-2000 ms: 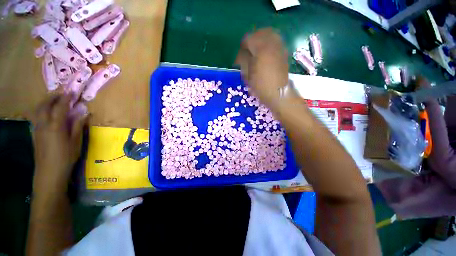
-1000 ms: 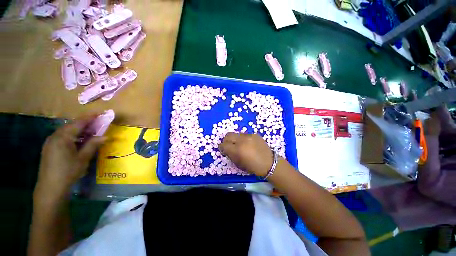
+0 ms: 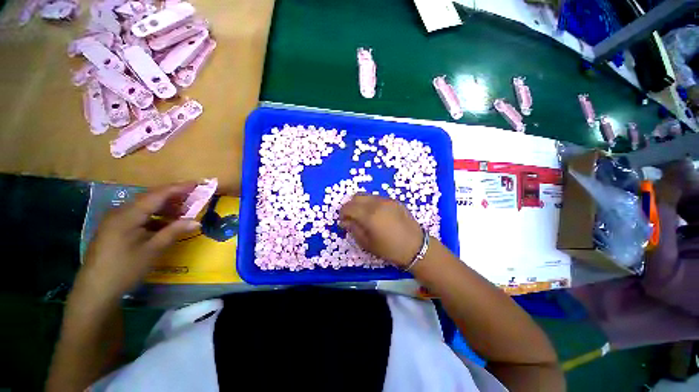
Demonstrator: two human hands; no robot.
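Note:
My left hand (image 3: 142,230) holds a pale pink housing (image 3: 201,198) between thumb and fingers, just left of the blue parts tray (image 3: 250,195). My right hand (image 3: 377,227) is over the middle of the tray, its fingertips bunched down at the loose pink button caps (image 3: 287,230). Whether a cap is between those fingertips cannot be seen. The housing heap (image 3: 138,73) lies on the brown board (image 3: 222,145) at the upper left. Fitted housings (image 3: 367,73) lie spaced out on the green surface beyond the tray.
A yellow headset carton (image 3: 172,260) lies left of the tray, a white and red printed sheet (image 3: 513,222) right of it. Further right are a small brown carton (image 3: 576,203) with clear bags, an orange tool (image 3: 651,214) and another person's arm (image 3: 667,253). A cream strip (image 3: 438,13) lies at the back.
My left hand has moved from the heap toward the tray with a housing. My right hand has come back from the green surface to the caps. The housings on the green surface have shifted right.

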